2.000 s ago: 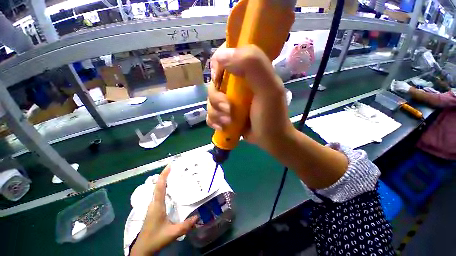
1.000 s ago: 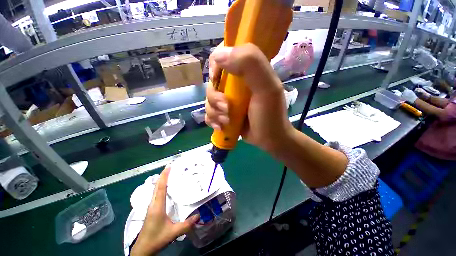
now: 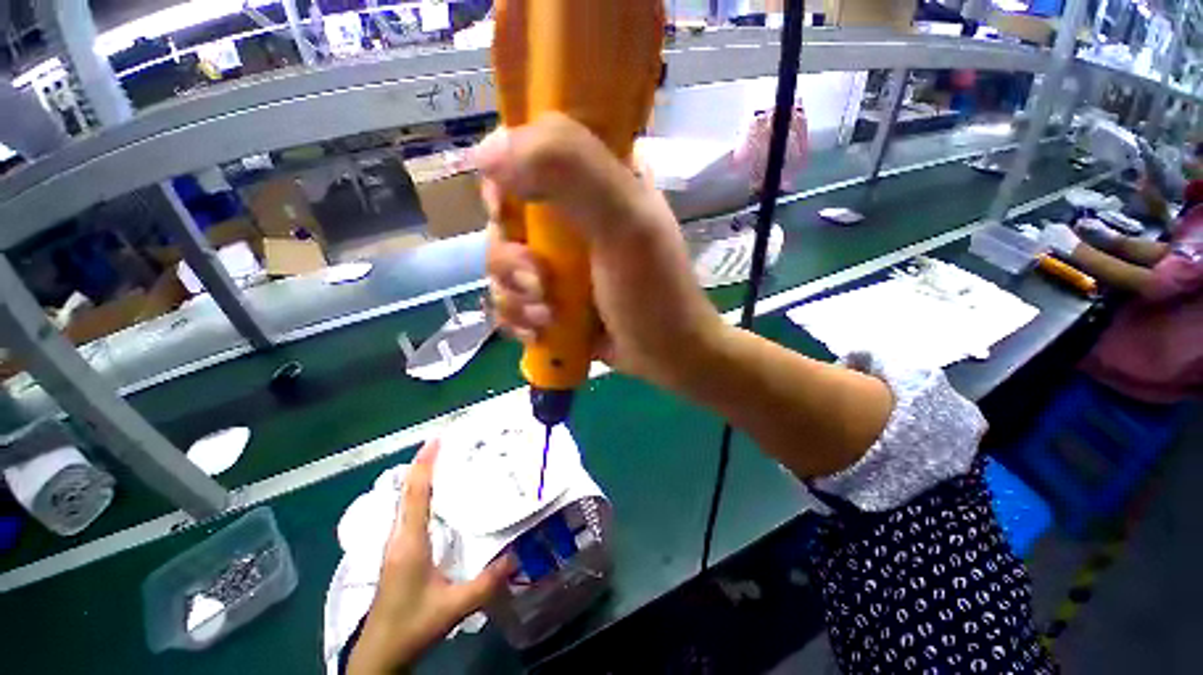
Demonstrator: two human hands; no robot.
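My right hand [image 3: 594, 237] grips the orange-yellow electric screwdriver [image 3: 561, 303] upright, black nose down. Its thin dark bit [image 3: 545, 462] points at the near right edge of the white base plate [image 3: 495, 464]; whether it sits in a screw cannot be told. The plate lies on top of the white appliance housing [image 3: 567, 587], whose open side shows a blue part [image 3: 544, 547]. My left hand [image 3: 420, 587] holds the housing's left side, thumb near the blue part, fingers along the plate's edge. A crumpled white cloth [image 3: 350, 580] lies left of the housing.
A clear screw bin [image 3: 222, 580] stands at left. The green belt [image 3: 330, 422] carries a white bracket [image 3: 449, 343], a white disc [image 3: 219, 451] and a ribbed housing [image 3: 60, 485]. A white sheet [image 3: 910, 317] with parts lies at right. A person in pink [image 3: 1141, 310] sits beyond. A black cord hangs centrally.
The screwdriver and my right hand have shifted left and stand more upright. My left hand stays on the housing. Belt parts have moved right, and a ribbed white piece shows behind my right hand.
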